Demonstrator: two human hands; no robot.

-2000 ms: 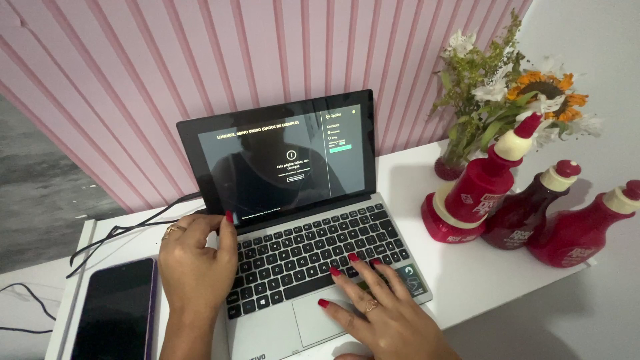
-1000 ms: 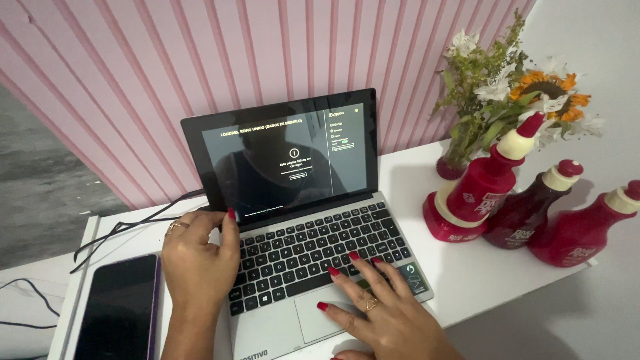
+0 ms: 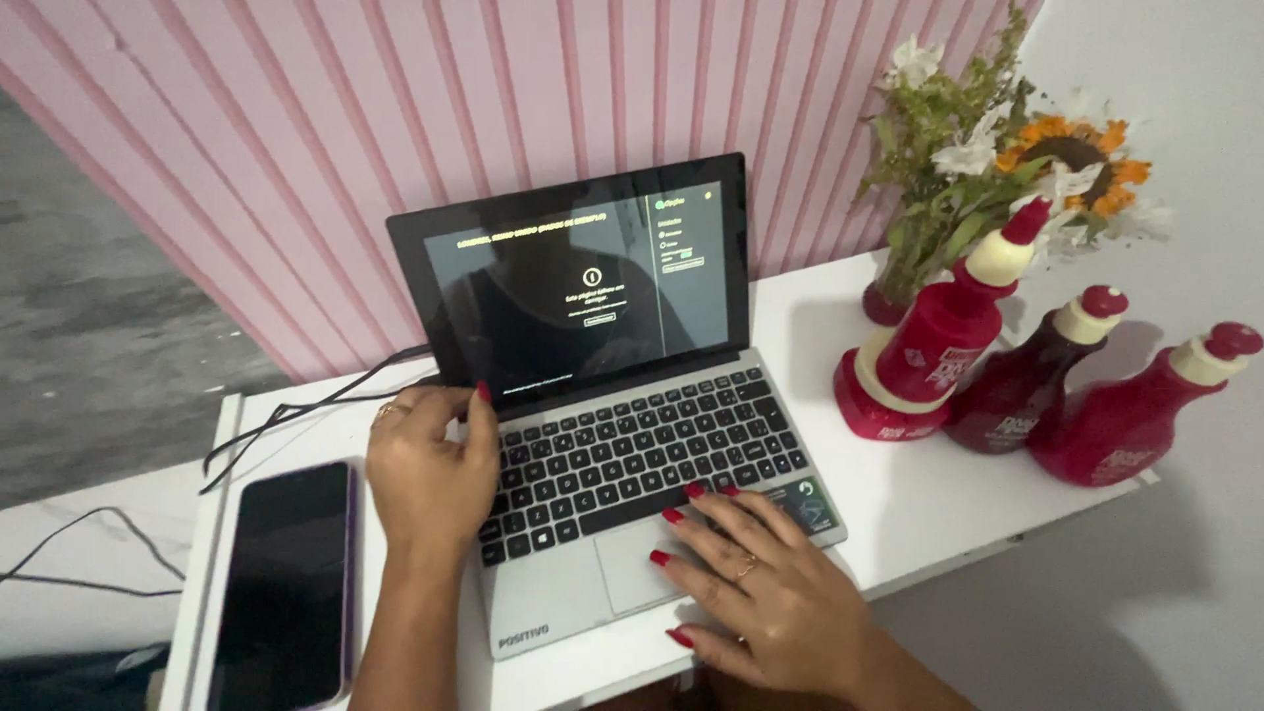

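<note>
A silver Positivo laptop (image 3: 642,464) stands unfolded on a white tabletop, its dark screen (image 3: 592,286) lit with a message and a side panel. My left hand (image 3: 434,464) is at the laptop's left edge near the hinge, thumb and index finger close together beside a black cable; whether they pinch something is hidden. My right hand (image 3: 760,583) rests with spread fingers over the touchpad's right part and the palm rest, its fingertips just below the keyboard's lower rows. It holds nothing. A black smartphone (image 3: 281,583) lies face up left of my left forearm.
Several red cosmetic bottles (image 3: 1116,425) with cream necks stand on the tabletop (image 3: 849,513) at the right. Behind them is a vase (image 3: 886,301) with white flowers and a sunflower. Black cables (image 3: 296,405) run behind the phone. A pink slatted panel (image 3: 592,89) rises behind the laptop.
The laptop screen looks slightly different in its side panel, where a green bar two seconds ago is now an outlined button. Both hands have stayed in about the same place.
</note>
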